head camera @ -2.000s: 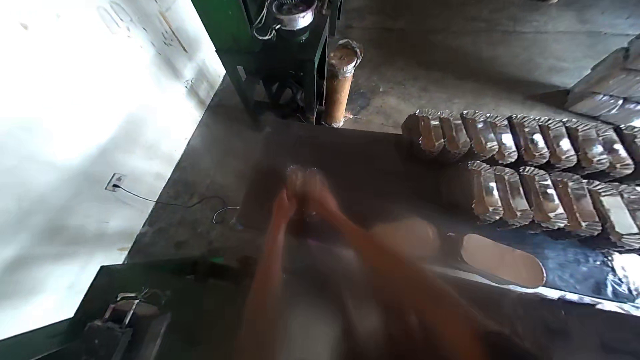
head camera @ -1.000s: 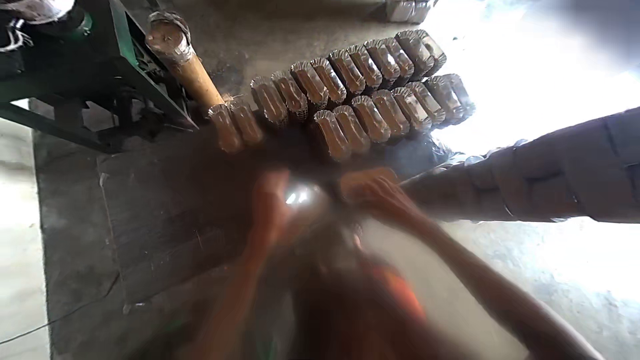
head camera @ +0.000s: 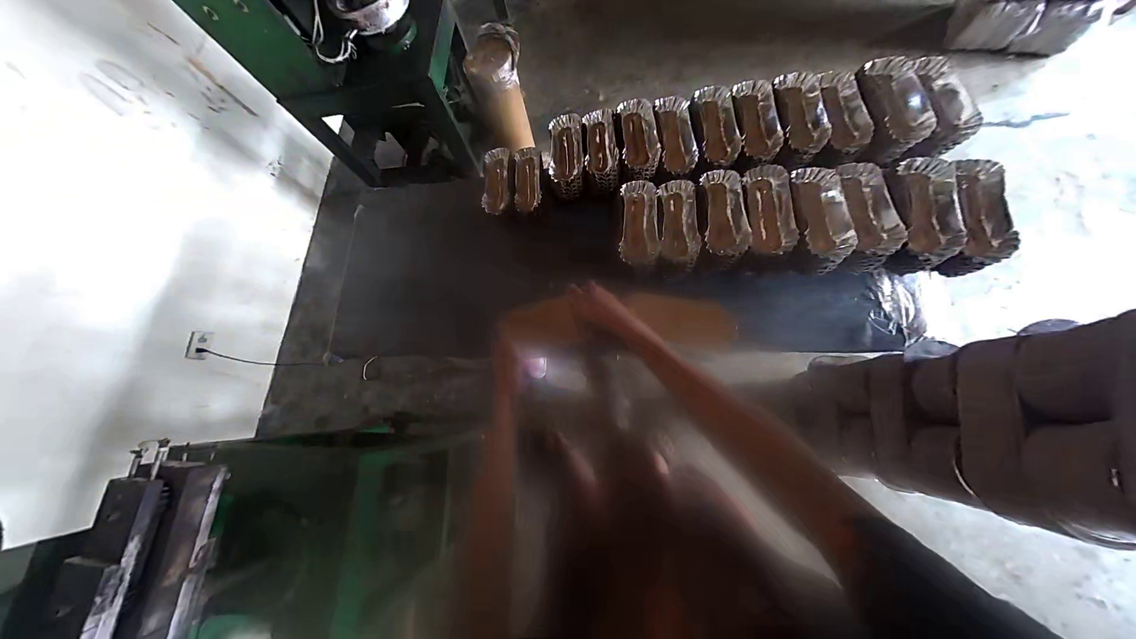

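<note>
My right hand [head camera: 603, 312] is blurred and lies against a flat brown oval piece [head camera: 548, 321] near the edge of the dark work surface. To its left, my left hand [head camera: 508, 351] is at that piece's left end, beside a shiny, blurred object [head camera: 550, 366] of unclear kind. Motion blur hides the fingers of both hands, so their grip cannot be told. Another flat brown piece [head camera: 692, 321] lies just right of my right hand. Beyond the hands, stacks of pleated, oblong shiny trays [head camera: 679, 222] stand in two rows.
The dark work surface [head camera: 417, 266] reaches left toward a white wall. A green metal machine [head camera: 435, 80] and a brown cylinder [head camera: 510, 111] stand at the back. Wrapped brown stacks [head camera: 905, 417] rise at the right. A dark metal device [head camera: 151, 541] is at lower left; a cable [head camera: 257, 361] runs from a wall socket.
The view has swung markedly between frames. My hands are at a flat brown piece now; one second ago they were around a shiny blurred thing, with a brown piece at my right hand.
</note>
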